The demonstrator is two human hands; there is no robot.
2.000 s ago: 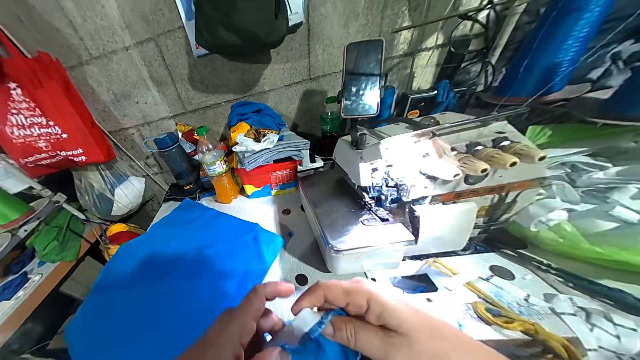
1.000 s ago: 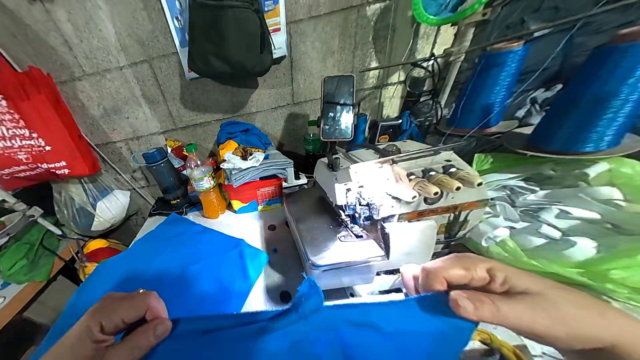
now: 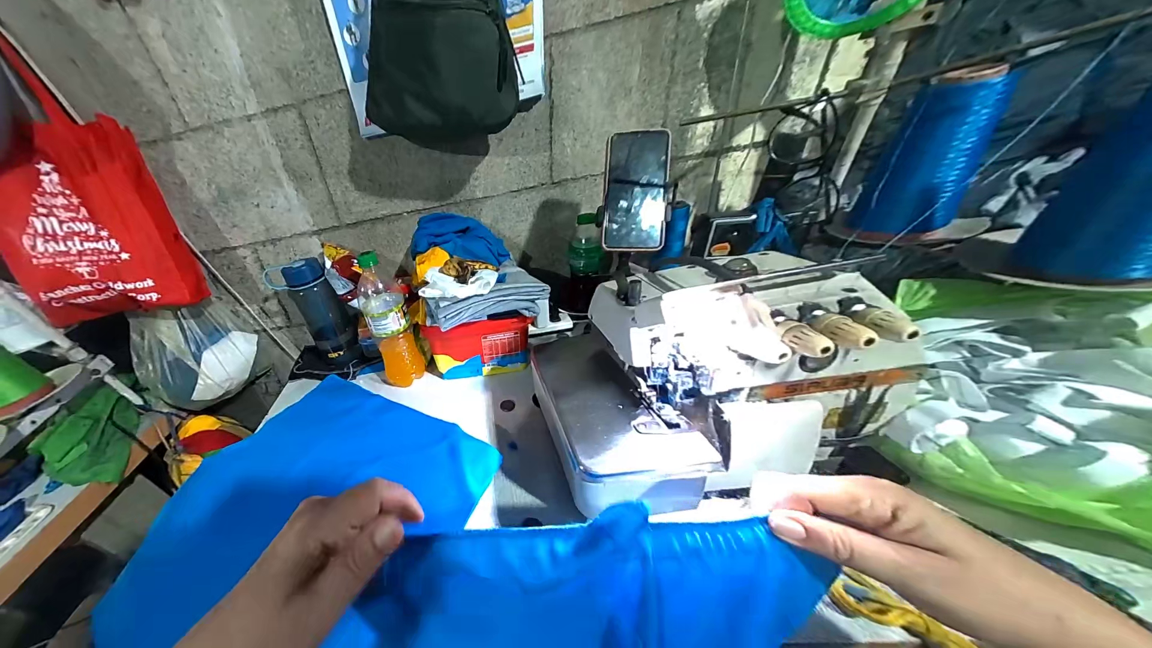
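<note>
A blue fabric piece (image 3: 576, 585) with a gathered upper edge is stretched between my hands at the bottom of the view. My left hand (image 3: 333, 549) pinches that edge on the left, thumb against the curled fingers. My right hand (image 3: 864, 531) grips the right end of the edge between thumb and fingers, where a bit of white band shows. Another blue cloth (image 3: 315, 468) lies flat on the table left of the machine. Just beyond the held fabric stands a white overlock sewing machine (image 3: 765, 342) with a metal work plate (image 3: 612, 405).
A smartphone (image 3: 636, 189) stands in a holder behind the machine. A bottle of orange drink (image 3: 393, 333), a dark water bottle (image 3: 319, 310) and a red basket (image 3: 477, 342) with folded cloths line the back. Blue thread cones (image 3: 936, 153) and white strips in green plastic (image 3: 1035, 405) are at right.
Two seconds ago my hands were close together on a bunched piece with a white band; now they are spread apart with the blue fabric stretched between them.
</note>
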